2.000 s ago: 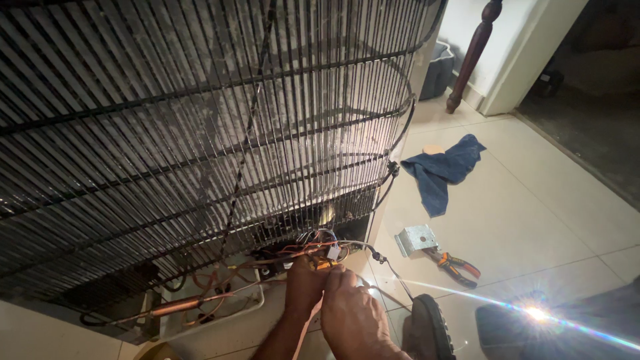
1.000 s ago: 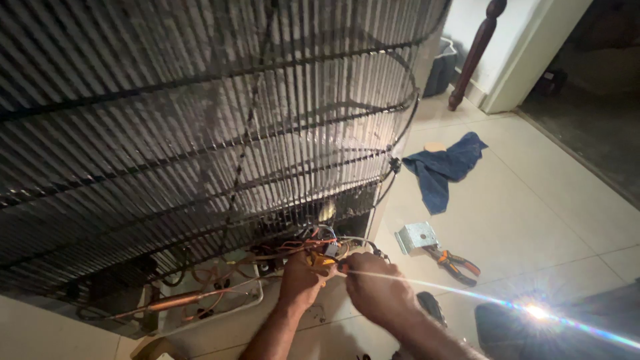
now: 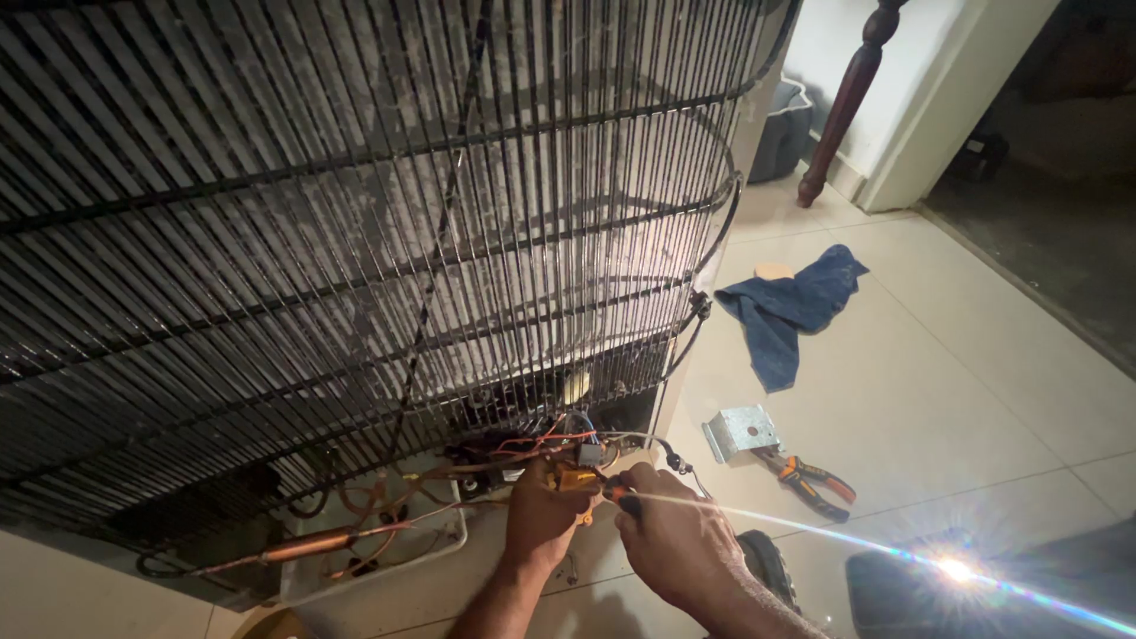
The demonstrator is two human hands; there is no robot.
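At the bottom of a refrigerator's black wire condenser [image 3: 426, 231], my left hand [image 3: 541, 515] grips a small yellow-orange part [image 3: 575, 479] among loose wires. My right hand [image 3: 670, 532] is closed on an orange and black tool handle [image 3: 621, 495], held against the yellow-orange part; the tool's tip is hidden. A grey connector [image 3: 588, 454] with red and blue wires [image 3: 555, 437] sits just above my fingers. Left of my hands, a copper filter drier [image 3: 309, 544] on thin tubing lies over a white plastic tray [image 3: 461, 532].
On the tiled floor to the right are orange and black pliers [image 3: 812, 486], a galvanized metal bracket [image 3: 747, 433] and a blue cloth [image 3: 785, 311]. A dark wooden leg [image 3: 843, 124] stands by the wall. A bright light [image 3: 957, 568] shines at lower right, near a shoe [image 3: 768, 568].
My right hand was close beside my left two seconds ago, then moved right; now an orange and black handle shows in it. My left hand stays by the wires.
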